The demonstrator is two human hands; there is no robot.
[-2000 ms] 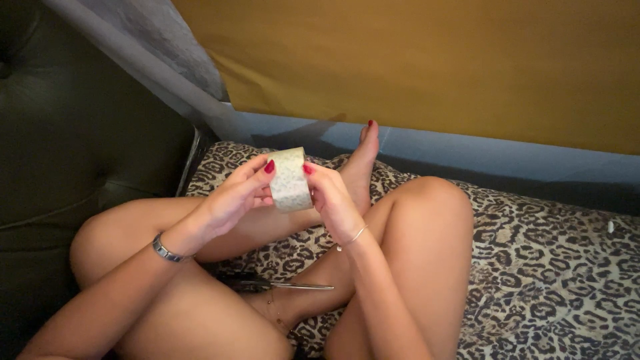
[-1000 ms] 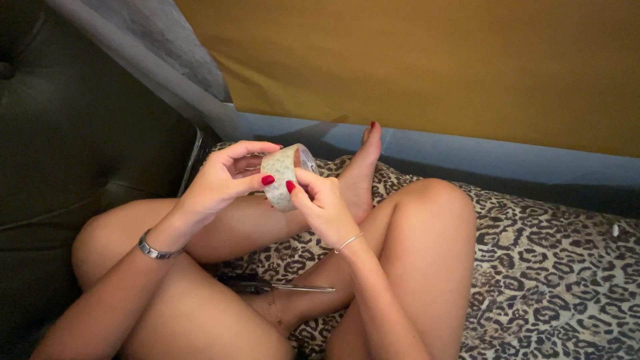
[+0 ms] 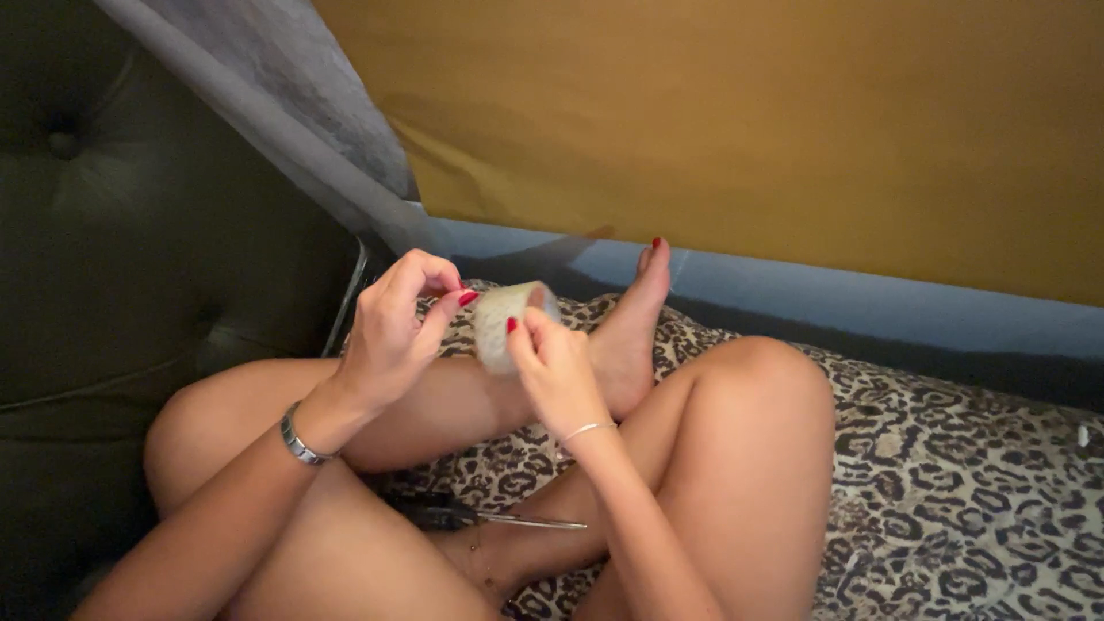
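A wide roll of packing tape (image 3: 498,329), pale and partly see-through, is held above my crossed legs. My right hand (image 3: 554,358) grips its right side, the thumb on the outer face and fingers at the core. Just left of the roll is my left hand (image 3: 405,319), thumb and index fingertips pinched together near the tape's edge; whether a tape end is between them cannot be made out. Below the hands, a thin metal-bladed tool with a dark handle (image 3: 435,512), perhaps scissors, lies by my ankle.
I sit on a leopard-print bedcover (image 3: 957,517). A dark tufted headboard (image 3: 172,224) rises at the left, beside a grey curtain (image 3: 285,95). An ochre fabric panel (image 3: 733,129) hangs across the top. A small white object (image 3: 1083,435) lies at the far right.
My left hand has come off the roll and moved to its left. The roll stays in my right hand, which has shifted its grip. The dark-handled tool has not moved.
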